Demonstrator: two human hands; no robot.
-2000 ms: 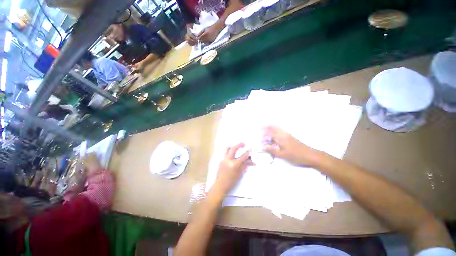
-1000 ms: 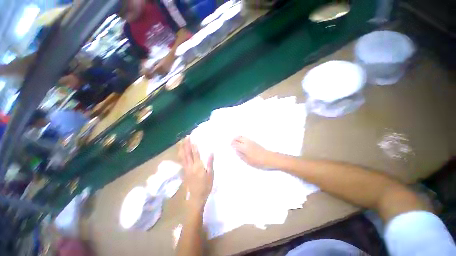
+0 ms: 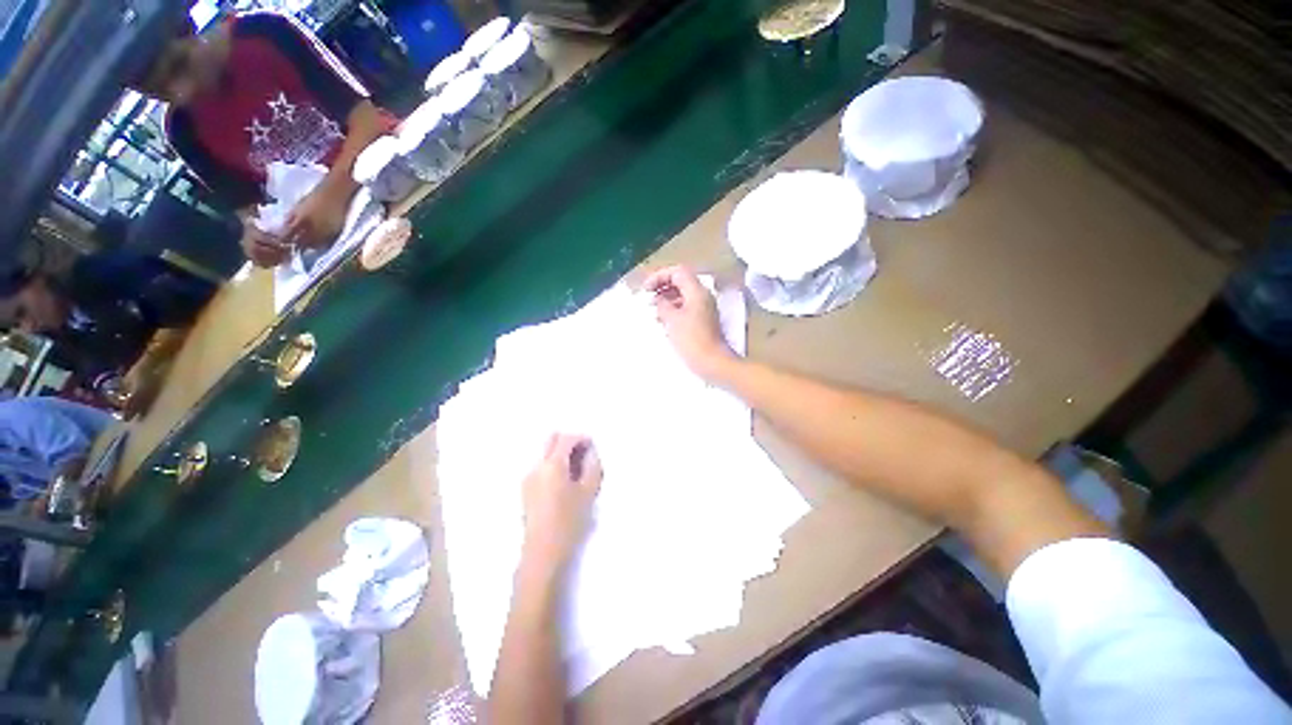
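Observation:
A fanned stack of white paper sheets (image 3: 645, 524) lies in front of me, too bright to show single sheets well. My left hand (image 3: 564, 484) is over its middle with the fingers curled. My right hand (image 3: 684, 315) is at its far edge with the fingers bent close together. Whether either hand pinches a sheet cannot be told. A crumpled wrapped piece (image 3: 380, 572) lies left of the paper. It is beside a stack of wrapped pieces (image 3: 288, 674). Two more white drum-like stacks, a nearer one (image 3: 796, 224) and a farther one (image 3: 914, 130), stand right of the paper.
The green conveyor belt (image 3: 531, 184) runs beyond the cardboard-covered bench (image 3: 1020, 283) and carries gold-coloured metal pieces (image 3: 279, 446). A person in a red and dark shirt handles white paper across it, beside a row of wrapped stacks (image 3: 463, 111). Layered brown cardboard (image 3: 1134, 106) is at far right.
The hands were around a white bundle on the paper; a crumpled bundle now lies beside the left stack. My left fingers, lately spread, are curled. My right hand is at the far edge. The view has shifted right.

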